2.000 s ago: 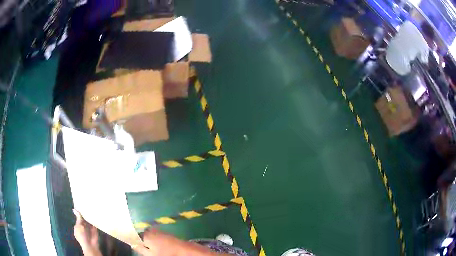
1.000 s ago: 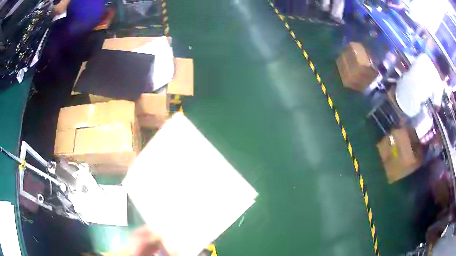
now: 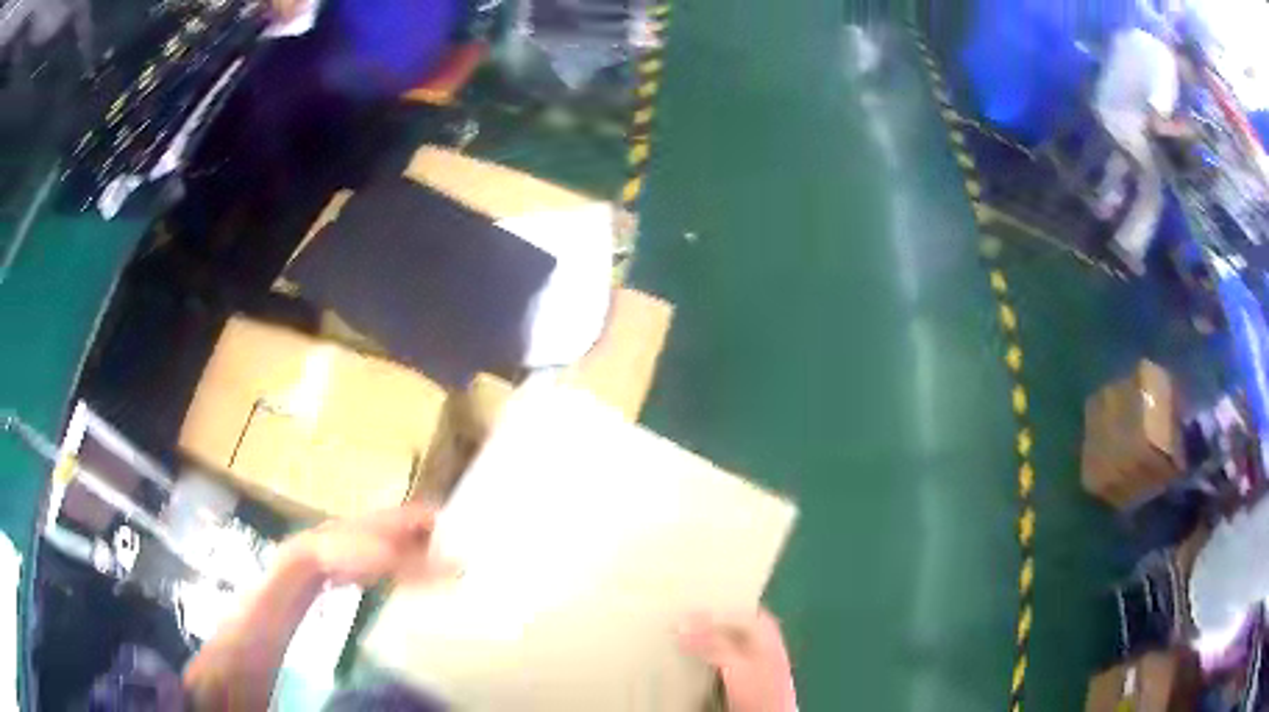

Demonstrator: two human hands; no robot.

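Observation:
A large white sheet [image 3: 592, 536] is held flat in front of me at the bottom centre. My left hand [image 3: 390, 545] is on its left edge, with the fingers partly blurred. My right hand [image 3: 727, 643] holds its lower right part, with the thumb side on top. The undersides of the sheet and the fingers below it are hidden.
A brown carton [image 3: 313, 410] stands ahead left. Behind it a black sheet [image 3: 425, 278] and another white sheet [image 3: 578, 299] lie on cartons. A metal-framed unit [image 3: 105, 487] is at lower left. Cartons [image 3: 1134, 434] and a person [image 3: 1134, 104] are at right.
The view has swung, so the cartons appear nearer the centre. The white sheet has turned and tilted in front of me. My right hand now shows on its right part.

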